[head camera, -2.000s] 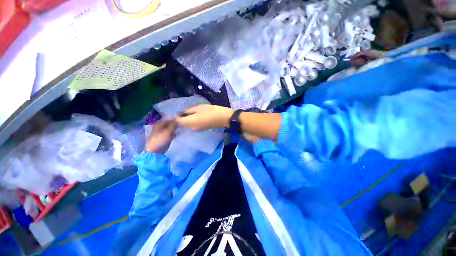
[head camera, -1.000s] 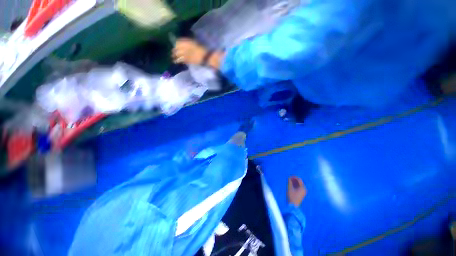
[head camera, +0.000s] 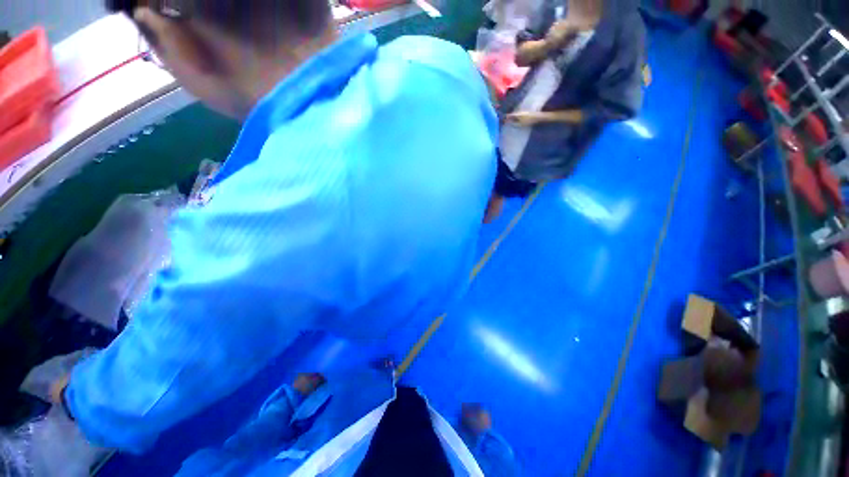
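Observation:
My left hand (head camera: 308, 383) is small and blurred at the lower middle, in front of my blue sleeve. My right hand (head camera: 477, 417) is low and blurred, right of my dark shirt, over the floor. I see nothing clearly held in either, and the fingers cannot be made out. Bubble bags (head camera: 112, 252) lie on the green lower shelf at the left. Clear plastic bags (head camera: 51, 452) lie at the lower left corner, by a co-worker's hand. Both my hands are apart from the bags.
A co-worker in blue (head camera: 344, 196) leans across the bench at the left. A person in grey (head camera: 596, 93) stands at the top with a white sheet. Red trays (head camera: 26, 98) sit on the white bench top. Cardboard boxes (head camera: 712, 377) and a metal rack (head camera: 759, 233) are at the right.
The view has swung right to the floor aisle. My hands, earlier one at the bags and now both low, are away from the shelf. The co-worker's back now hides much of the bench.

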